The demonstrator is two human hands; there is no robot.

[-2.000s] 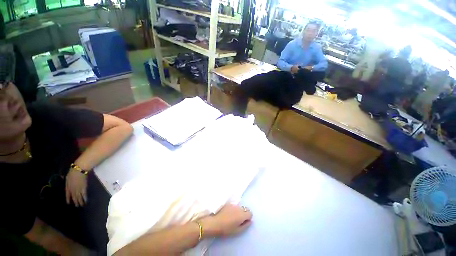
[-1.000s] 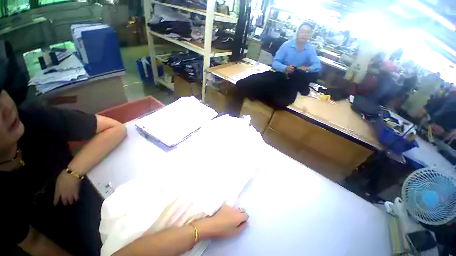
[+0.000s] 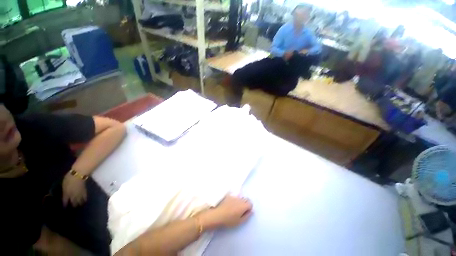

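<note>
A white garment [image 3: 200,160] lies spread on the pale table [image 3: 310,200]. It is washed out in the light, with soft folds toward the near left. My left hand [image 3: 232,211] rests at the garment's right edge, partly on the table. Its forearm, with a thin yellow bracelet, crosses the near folds. The fingers look curled and blurred, and whether they hold cloth is hidden. My right hand is out of the picture.
A paper stack [image 3: 176,115] lies at the table's far left. A person in black [image 3: 55,135] sits at the left edge. A fan [image 3: 437,175] and a dark flat rectangle [image 3: 434,222] are at the right. Another person in blue [image 3: 296,40] is behind a black garment [image 3: 270,74].
The view has shifted slightly and is more blurred. My left hand stays at the garment's edge. The garment and the seated person's arm look unchanged.
</note>
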